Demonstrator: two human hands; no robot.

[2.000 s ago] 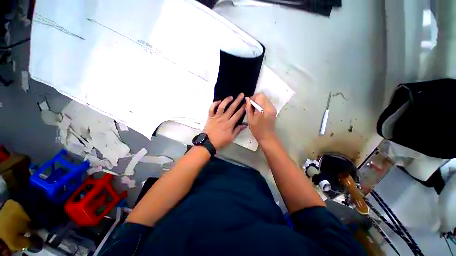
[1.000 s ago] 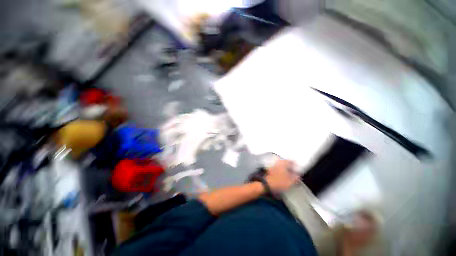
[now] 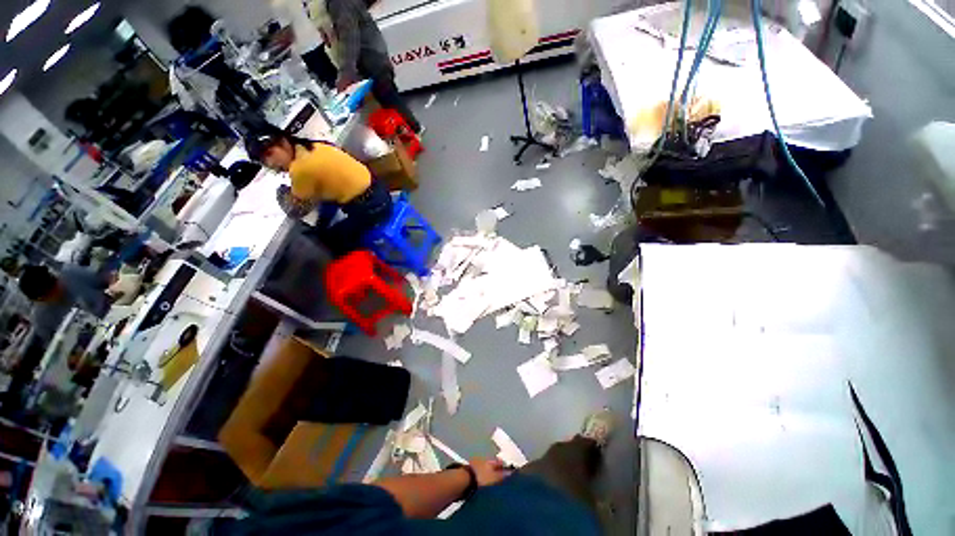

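Note:
The large white paper pattern [image 3: 754,345] with faint lines lies on the table at the right. A black cut panel [image 3: 801,522] shows at the bottom edge, cut off by the picture. A narrow black strip [image 3: 882,450] lies along the pattern's right part. The off-white table cover [image 3: 666,487] shows in the curved cutout at the pattern's lower left. My left hand [image 3: 489,471] is low by my body, left of the table and away from the pattern; it is small, and its fingers are unclear. My right hand is out of the picture.
Paper offcuts [image 3: 492,277] cover the grey floor. Red [image 3: 367,288] and blue [image 3: 406,236] stools and an open cardboard box [image 3: 278,424] with black cloth stand left. A person in yellow [image 3: 330,173] sits at sewing tables. Another covered table [image 3: 733,79] stands behind.
The view has swung up and left to the workshop. My left hand has come off the work to my side. My right hand and the white marking tool have left the picture.

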